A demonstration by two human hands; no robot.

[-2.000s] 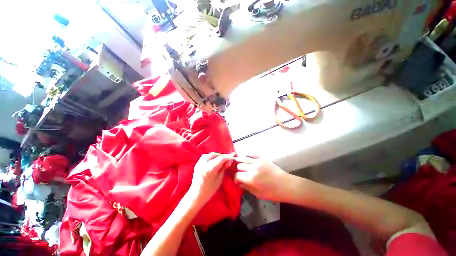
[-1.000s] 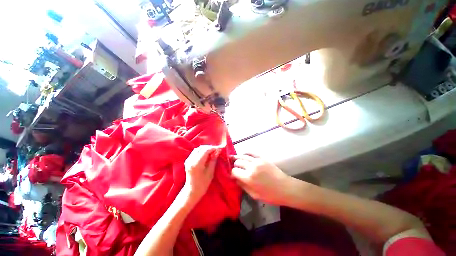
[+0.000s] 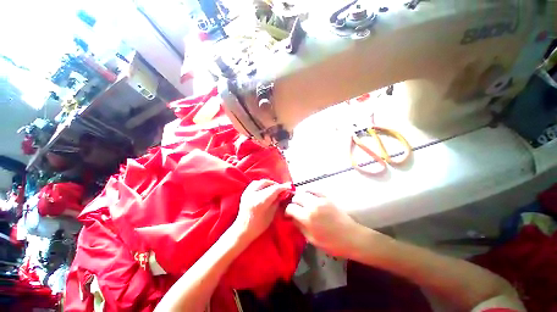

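A large bunched heap of shiny red fabric (image 3: 183, 195) lies left of the needle and hangs toward my lap. My left hand (image 3: 261, 207) pinches the fabric's right edge. My right hand (image 3: 317, 219) pinches the same edge close beside it, the fingertips of both nearly touching. The edge between the fingers is mostly hidden. The presser foot and needle area (image 3: 278, 135) is just above the hands, with red fabric at it. The cream-white sewing machine (image 3: 366, 67) spans the upper right. Small tan-gold patches (image 3: 157, 263) show low in the heap.
Scissors with yellow-orange loop handles (image 3: 380, 151) lie on the machine bed (image 3: 440, 164) under the arm. A dark tray (image 3: 530, 109) is at the right end. More red cloth (image 3: 531, 262) lies at lower right. A cluttered shelf (image 3: 104, 116) and a red pile (image 3: 60, 198) are at left.
The hands came slightly apart, then closed together again on the fabric edge. The machine and scissors appear lower and further right as the view shifts.
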